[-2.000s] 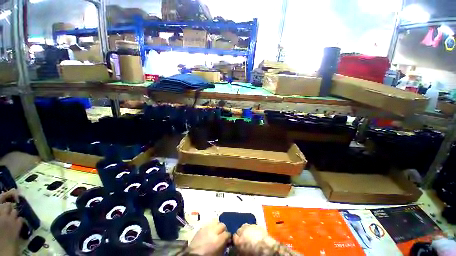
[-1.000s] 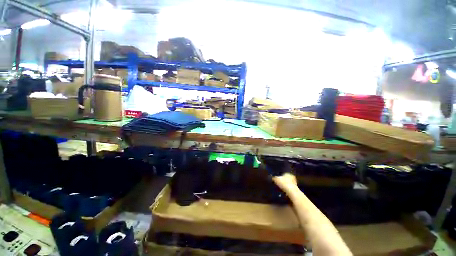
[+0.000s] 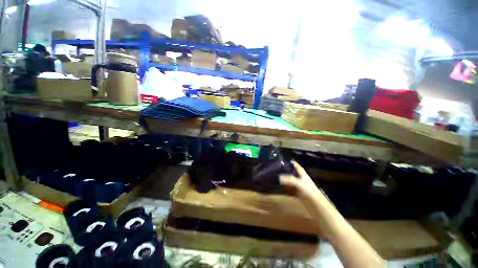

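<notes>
My right hand (image 3: pixel 295 178) reaches over the upper stacked cardboard tray (image 3: pixel 236 205). Its thumb and fingers are around the near end of a dark, shiny speaker housing (image 3: pixel 270 171), which is tilted above the dark units at the tray's back. The far fingers are hidden behind it. More dark housings fill the back of the tray, with a thin pale wire (image 3: pixel 222 184) at the left one. My left hand is not in view. Clustered dark housings with white rings (image 3: pixel 107 248) stand at the lower left.
A second tray (image 3: pixel 236 244) is under the first. Another cardboard tray (image 3: pixel 393 238) is at the right. The green-topped shelf (image 3: pixel 257 121) crosses above the trays, bearing blue fabric (image 3: pixel 183 108) and boxes. A printed sheet (image 3: pixel 21 230) lies at the left.
Two seconds ago both hands were together at the bench front. My right hand then reached to the upper tray; since the last frame a shiny housing shows in it. The view has tilted up.
</notes>
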